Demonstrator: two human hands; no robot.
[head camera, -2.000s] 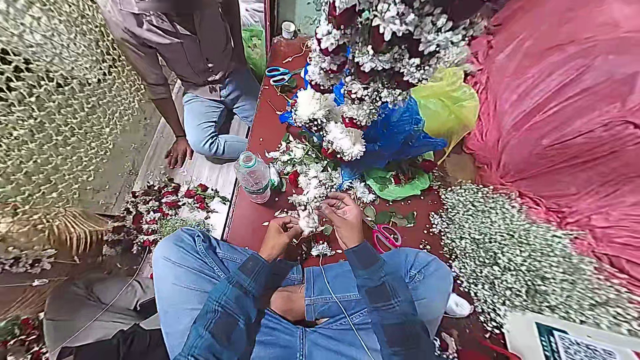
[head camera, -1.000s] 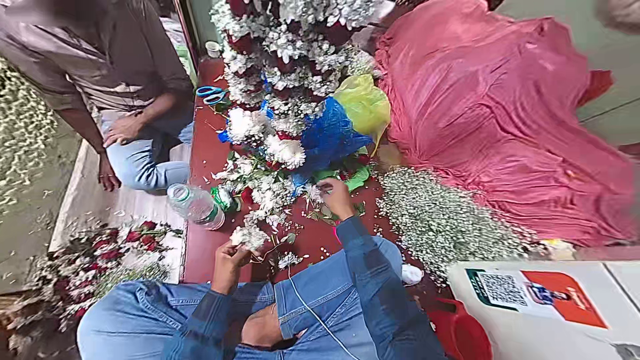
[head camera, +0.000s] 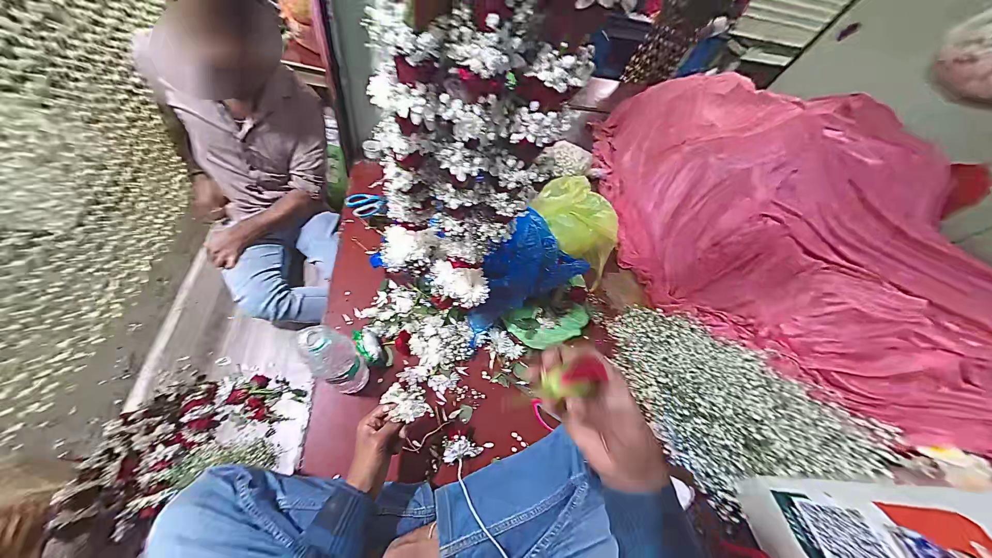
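My left hand (head camera: 377, 443) pinches the lower end of a white flower garland (head camera: 442, 341) above my lap. Raised at the right, my right hand (head camera: 601, 418) holds a red rose (head camera: 581, 376) with green at its base; both are blurred. A small white flower (head camera: 461, 448) sits at the top of a white string (head camera: 474, 508) between my knees. Pink-handled scissors (head camera: 544, 415) show partly behind my right hand. A green leaf or wrap (head camera: 546, 325) lies beyond that hand, beside a blue plastic bag (head camera: 527, 263).
A plastic bottle (head camera: 333, 359) leans left of the garland. Blue-handled scissors (head camera: 366, 204) lie farther back. A seated person (head camera: 256, 163) is at the left. Small white blossoms (head camera: 721, 395) are heaped at the right, by a pink cloth (head camera: 775, 232). Roses and white flowers (head camera: 194, 422) lie lower left.
My right hand has left the flowers near the green wrap and now holds a red rose. My left hand remains at the garland's lower end. The seated person's hands have come together.
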